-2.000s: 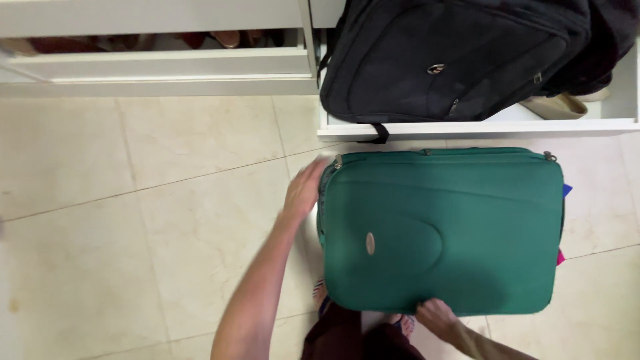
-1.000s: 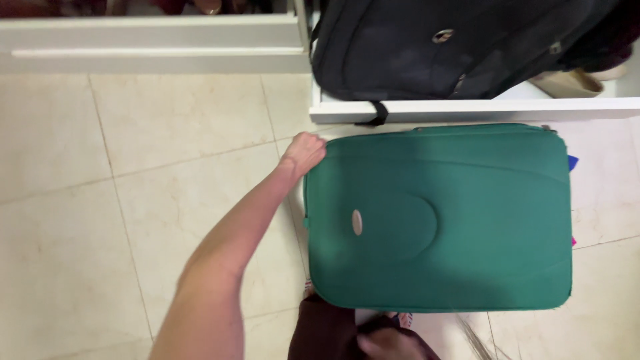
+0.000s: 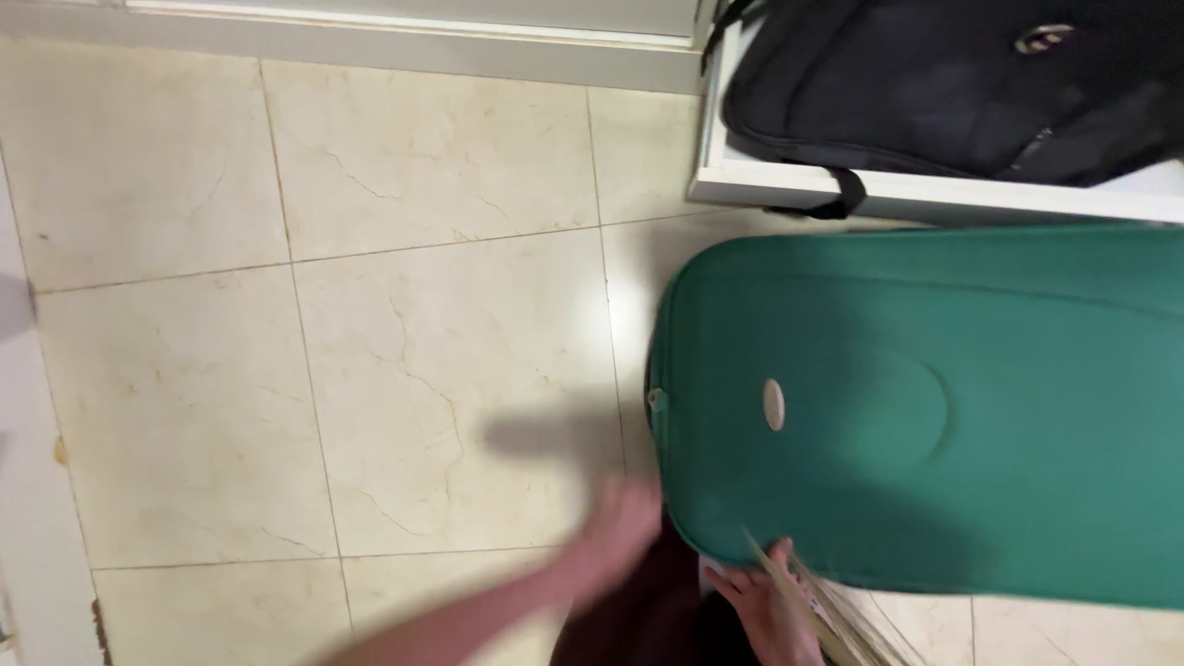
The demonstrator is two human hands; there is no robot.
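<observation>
A green fabric suitcase (image 3: 860, 370) lies flat on the tiled floor, with a small oval badge and a zipper pull at its left edge. My left hand (image 3: 618, 523) is blurred by motion at the suitcase's lower left corner; whether its fingers grip the edge cannot be told. My right hand (image 3: 760, 592) is at the near edge of the suitcase, fingers apart and touching or close to the rim. Strands of hair partly cover it.
Beyond the suitcase, a black backpack (image 3: 925, 92) lies in an open white drawer (image 3: 768, 188), one strap hanging over the drawer's front. A white cabinet base (image 3: 416, 42) runs along the top left. My legs in dark red trousers (image 3: 629, 601) are below.
My left hand has moved from the suitcase's upper left corner down to its lower left corner. The view has shifted left, so the suitcase's right end is out of frame.
</observation>
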